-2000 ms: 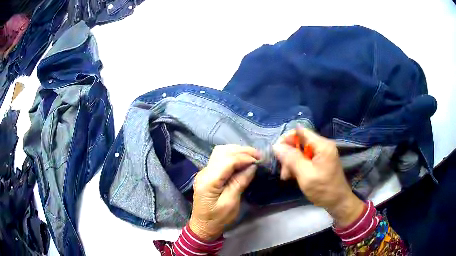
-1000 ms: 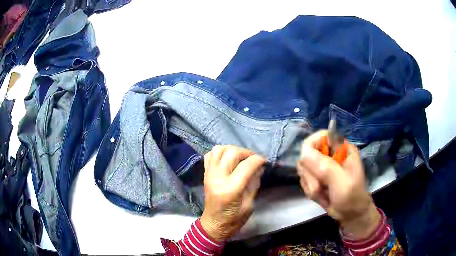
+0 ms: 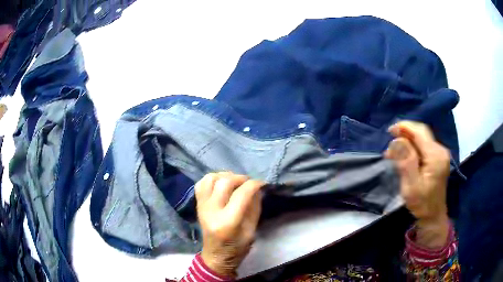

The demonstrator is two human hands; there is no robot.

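A dark blue denim jacket (image 3: 331, 66) with a grey-blue inside lies across the middle, its edge band with metal buttons curving to the left. My left hand (image 3: 229, 215) pinches the jacket's edge at the lower middle, fingers closed on the cloth. My right hand (image 3: 420, 165) is shut on the grey inside cloth at the right and is blurred. The cloth between the two hands is stretched. The orange-handled snips are not visible now; I cannot tell whether they are hidden in my right hand.
Another denim jacket (image 3: 49, 143), grey and blue, lies lengthwise at the left. Dark garments (image 3: 27, 49) fill the upper left and far left edge. The white table's (image 3: 309, 242) curved edge runs below the jacket towards the right.
My right hand has moved right and now grips the cloth; the orange snips seen in it before no longer show. The grey inside is drawn out to the right. The whole view has shifted somewhat.
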